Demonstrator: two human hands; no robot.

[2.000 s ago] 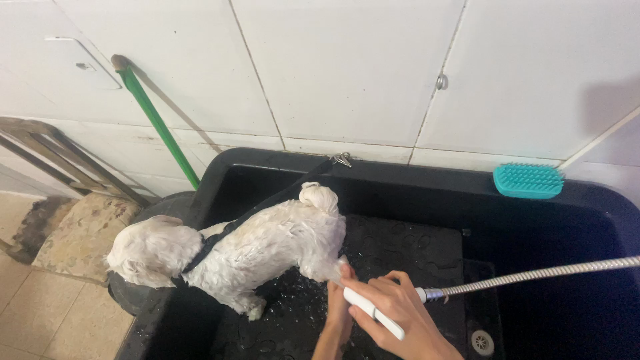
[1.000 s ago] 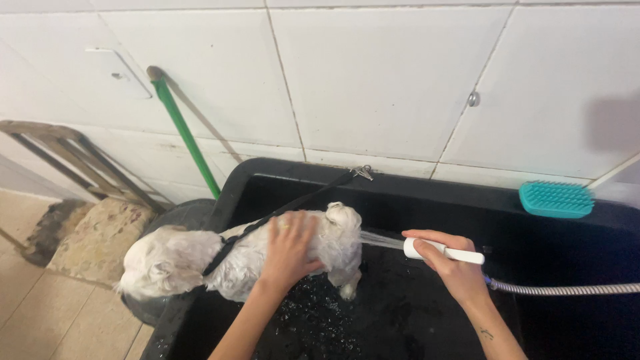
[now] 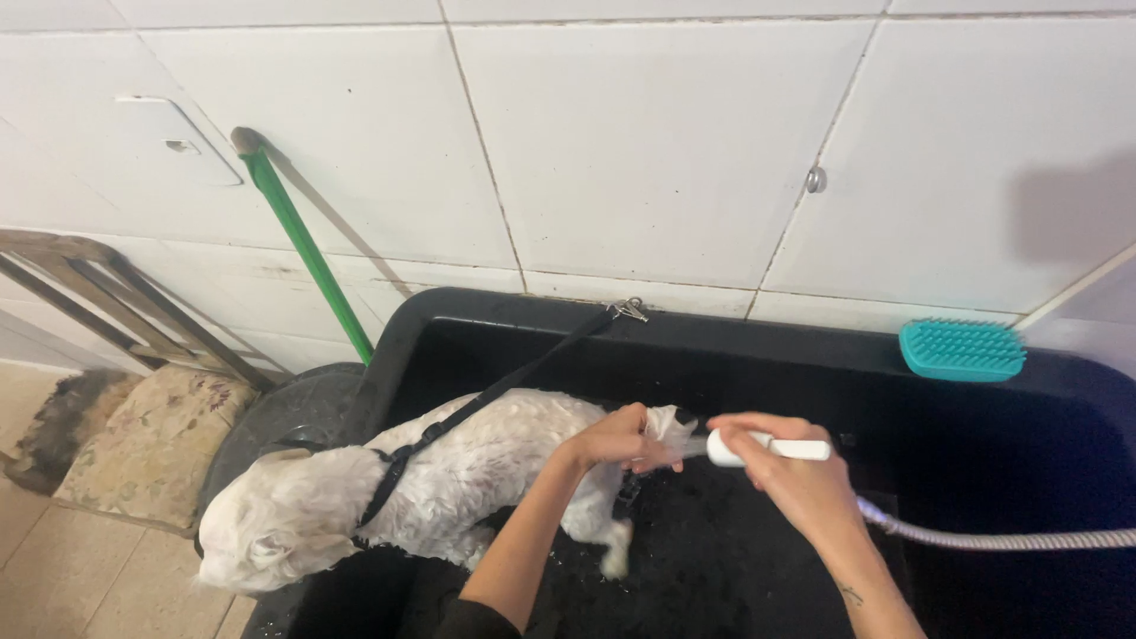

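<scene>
A wet white dog (image 3: 488, 453) stands in a black tub (image 3: 710, 324), its head over the left rim. A black leash (image 3: 524, 373) runs from its neck to a metal clip (image 3: 628, 309) at the back rim. My left hand (image 3: 626, 439) grips the dog's tail (image 3: 667, 428) at the rump. Just to the right, my right hand (image 3: 790, 461) holds a white handheld sprayer (image 3: 803, 449), whose water strikes the tail and my left fingers. A ribbed metal hose (image 3: 1003, 539) trails from below my right hand to the right edge.
A teal bristle brush (image 3: 963, 350) rests on the tub's back rim. On the left, a green pole (image 3: 306, 244) leans on the tiled wall near a wooden chair (image 3: 115, 284) with a floral cushion (image 3: 160, 448). A dark round lid (image 3: 297, 413) is beside the tub.
My left hand has moved from the dog's back to its tail. The sprayer in my right hand was farther from the rump one second ago and is now close to it.
</scene>
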